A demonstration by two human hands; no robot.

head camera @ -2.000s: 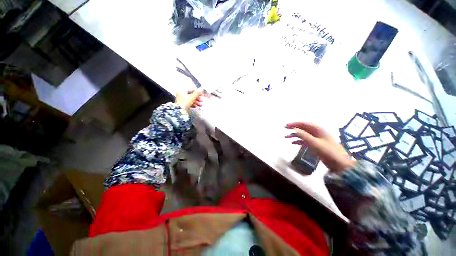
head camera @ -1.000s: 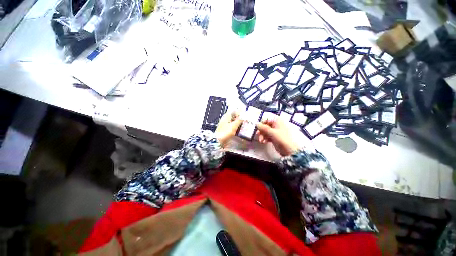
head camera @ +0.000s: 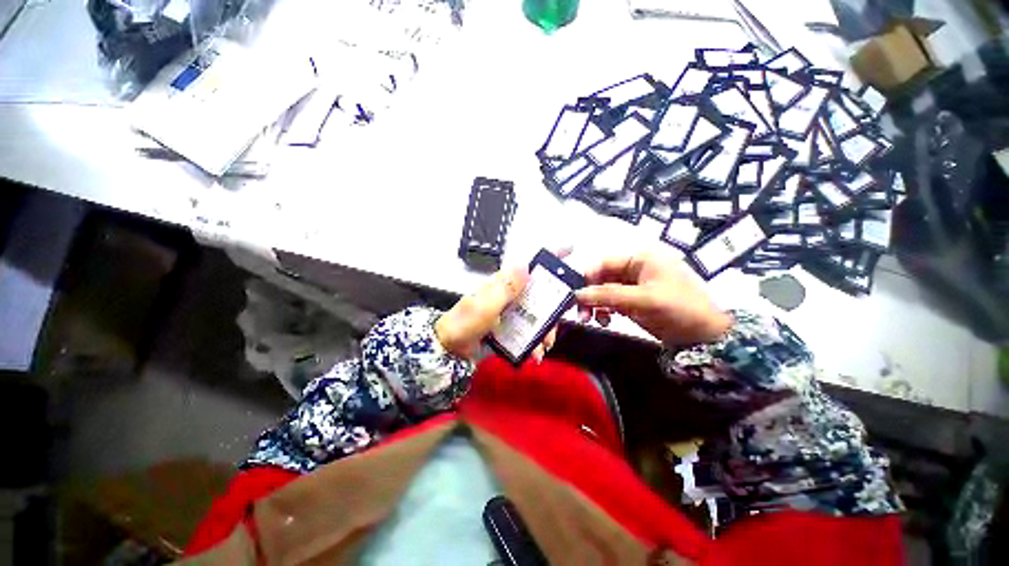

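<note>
A black tag (head camera: 536, 306) with a white printed label on it is held tilted near the table's front edge. My left hand (head camera: 487, 310) grips its left side, thumb on the label. My right hand (head camera: 653, 296) has its fingertips at the tag's upper right edge. A stack of unlabelled black tags (head camera: 488, 219) with dashed pale borders lies just beyond my left hand. A large loose pile of labelled tags (head camera: 725, 155) lies at the right.
White papers (head camera: 216, 111) and a clear plastic bag (head camera: 149, 44) are at upper left. A green ring (head camera: 550, 12) is at the top. A grey disc (head camera: 782, 291) lies below the pile. A small cardboard box (head camera: 894, 58) is at upper right.
My left hand moved from far left to the middle, and both hands came together at a tag. The labelled tag is now tilted and closer to my body. The view has shifted right.
</note>
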